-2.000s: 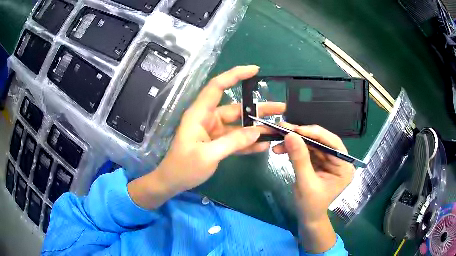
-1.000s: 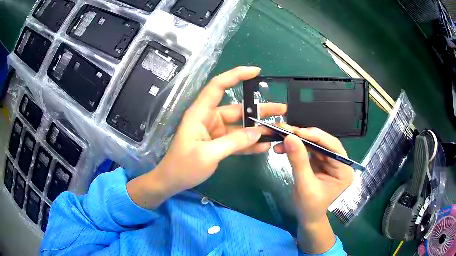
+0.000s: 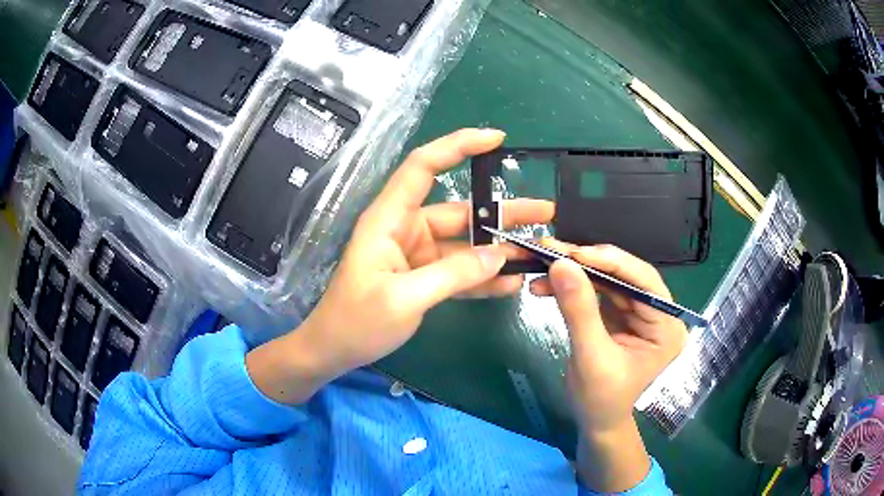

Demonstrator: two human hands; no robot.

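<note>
My bare left hand (image 3: pixel 388 262) holds a black phone housing (image 3: pixel 630 203) by its left end, with the thumb on the near edge and fingers behind the openings. The housing lies lengthwise left to right above the bench. My bare right hand (image 3: pixel 615 329) holds dark tweezers (image 3: pixel 620 287) like a pen. Their pale tip is at the housing's left end, beside my left thumb. Whether the tip holds a small piece cannot be told.
A wrapped blister tray (image 3: pixel 326 58) with black housings is at left, another tray beyond it. Die-cut adhesive strips (image 3: pixel 727 329) lie at right, near pale wooden strips (image 3: pixel 698 145). A grey-black tape dispenser (image 3: pixel 790 387) and pink fan (image 3: pixel 858 460) stand at the lower right.
The tweezer tip has shifted very slightly right and down along the housing's left end since the earliest frame. Both hands keep their hold, and the housing has barely moved.
</note>
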